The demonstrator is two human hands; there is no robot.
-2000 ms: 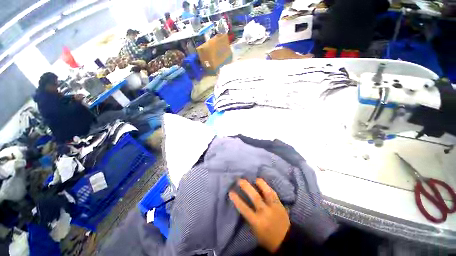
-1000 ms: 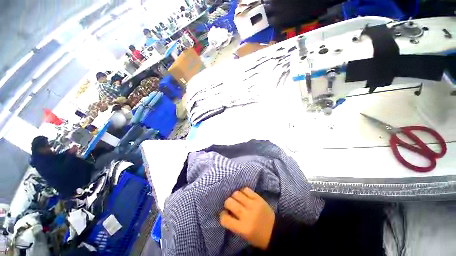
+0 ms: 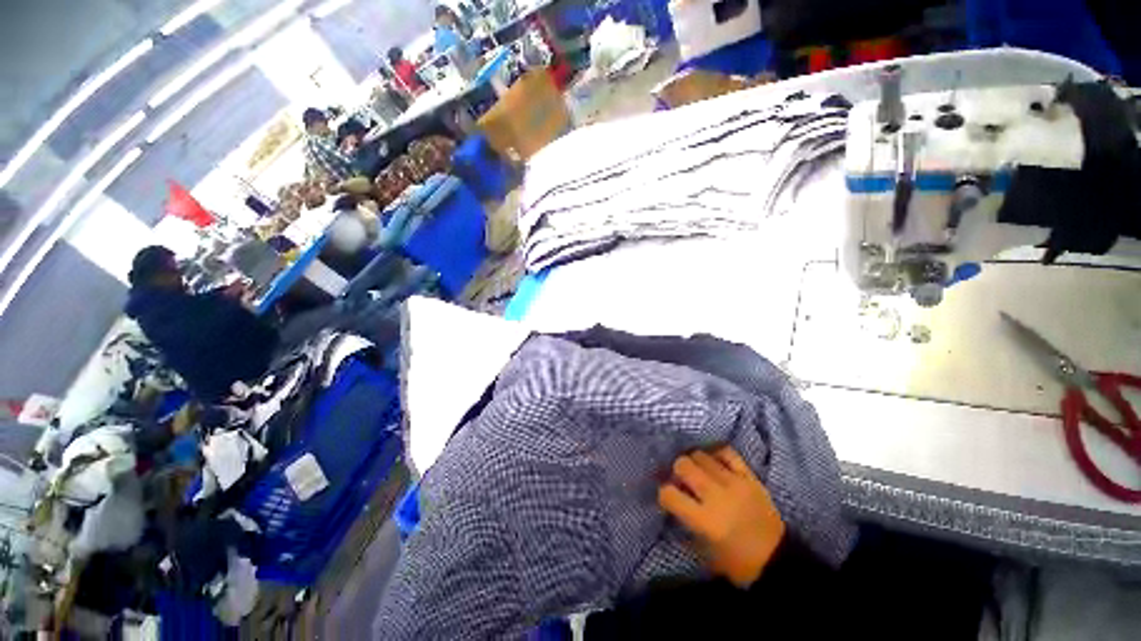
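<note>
The checked garment piece [image 3: 563, 438] lies bunched over the wearer's lap and the front edge of the sewing table. A white fabric part [image 3: 448, 363] sticks out at its upper left. My right hand [image 3: 726, 513] is on the right part of the cloth, fingers curled into it, below and left of the needle area. My left hand is not visible; whether it is under the cloth cannot be told. The sewing machine head [image 3: 932, 188] stands at the upper right, with nothing visible under the needle. Red-handled scissors [image 3: 1086, 394] lie on the table at the right.
A stack of cut pieces [image 3: 676, 182] lies behind the garment, left of the machine. A measuring tape [image 3: 988, 516] runs along the table's front edge. Blue crates [image 3: 328, 482] with cloth stand on the floor at left. A seated person [image 3: 194, 328] is beyond them.
The view has turned back and forth. My right hand has shifted right over the cloth, and its fingers are more curled than two seconds ago. The checked cloth lies spread wider to the lower left.
</note>
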